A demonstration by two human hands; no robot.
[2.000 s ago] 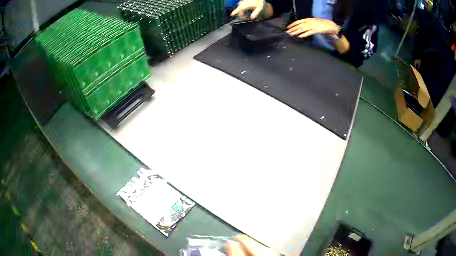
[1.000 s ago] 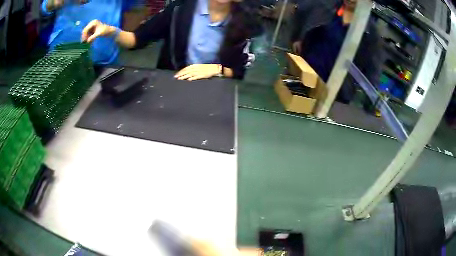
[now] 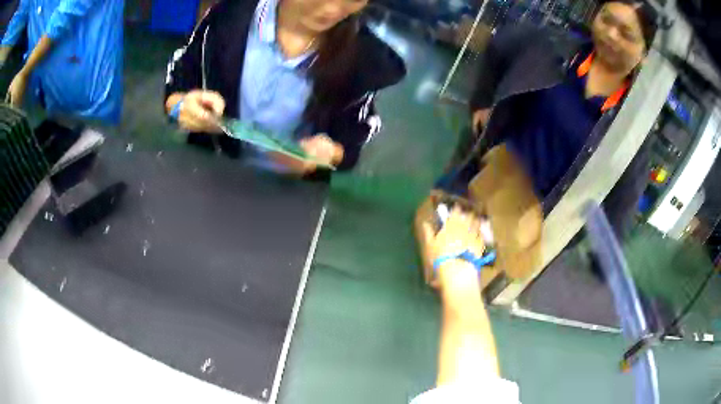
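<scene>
My right hand, with a blue strap at the wrist, reaches forward over the open brown carton. Its fingertips are at or inside the carton's opening, beside something whitish and shiny, blurred. Whether the fingers grip it cannot be told. The carton's raised flap stands to the right of my hand. My left hand is not in view.
A person opposite holds a thin green board over the bench. A black mat bears a black open holder. Upright boards stand far left. Another person stands behind the cream post. A bluish translucent strip is at right.
The view has swung right. My right arm now extends to the carton. The person opposite now holds a green board; before, one hand was at the rack. The parts tray has left the view.
</scene>
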